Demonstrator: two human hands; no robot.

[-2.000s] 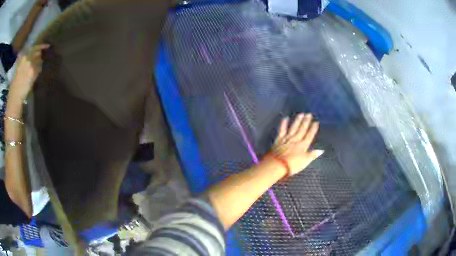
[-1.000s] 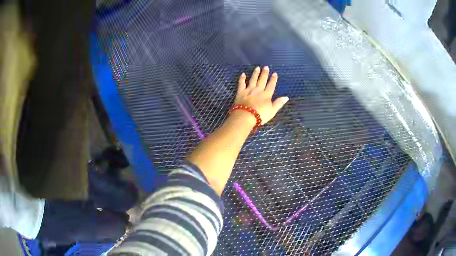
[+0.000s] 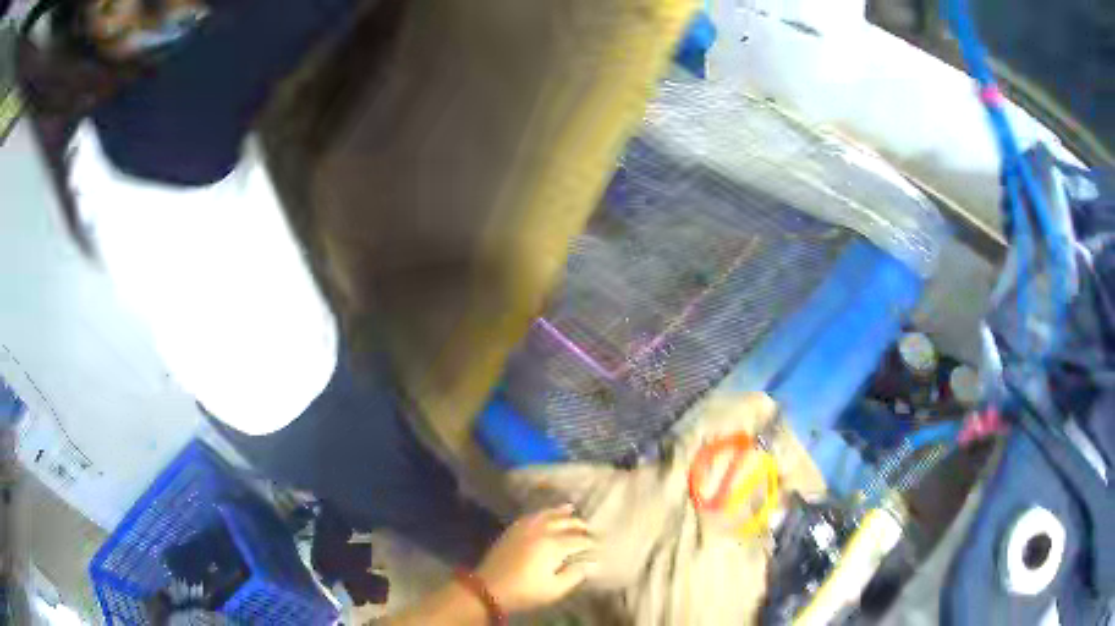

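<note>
My left hand (image 3: 538, 565), with a red bracelet, is low in the centre, its fingers bent at the left edge of the tan cloth (image 3: 666, 532). Whether it grips the cloth is unclear. The black ironing table mesh (image 3: 685, 281) lies in a blue frame (image 3: 825, 330). The stiff brown-olive table padding (image 3: 422, 184) is tilted and blurred, covering the mesh's left part. My right hand is not in view.
Red-orange and yellow loop handles (image 3: 734, 479) lie on the tan cloth. A yellow straight handle (image 3: 856, 569) and white roll (image 3: 1034, 550) are lower right. Blue hoses (image 3: 1009, 159) hang at right. A person in white (image 3: 220, 294) and a blue basket (image 3: 202, 538) are left.
My left hand has left the mesh and is now low by the tan cloth. The padding has come rightwards over part of the mesh. The view has shifted, showing the handles, roll and hoses.
</note>
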